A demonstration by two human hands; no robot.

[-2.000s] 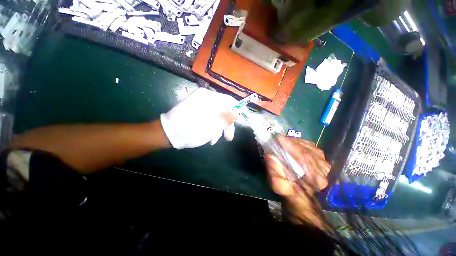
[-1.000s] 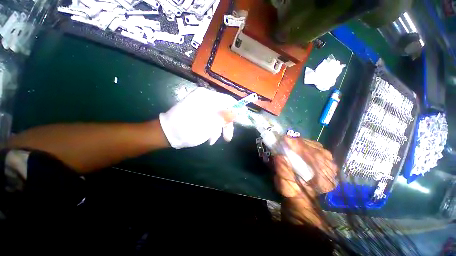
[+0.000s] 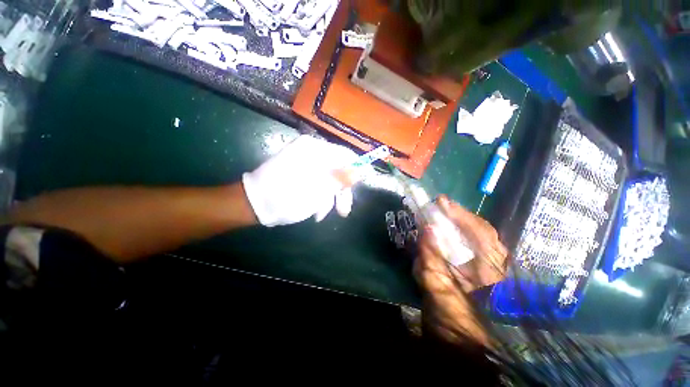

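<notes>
My left hand [image 3: 299, 181], in a white glove, grips a small white plastic housing [image 3: 372, 157] between the fingertips, just in front of the orange press fixture [image 3: 371, 106]. My bare right hand [image 3: 463, 246] is closed around a translucent squeeze bottle [image 3: 452, 240]. The bottle's thin nozzle points up and left toward the housing; whether it touches is too blurred to tell. Several small mating parts [image 3: 401, 227] lie on the green mat between my hands, left of the bottle.
A dark tray [image 3: 219, 79] with loose white housings is at the upper left. A pale metallic bar [image 3: 390, 87] sits on the fixture under the olive press [image 3: 484, 34]. A wipe [image 3: 486, 119], blue tube [image 3: 495, 168], right-hand tray [image 3: 522, 204] and blue parts bin [image 3: 611, 253] are to the right.
My right hand and the bottle have shifted right, uncovering the small parts on the mat. My left hand and the housing have hardly moved.
</notes>
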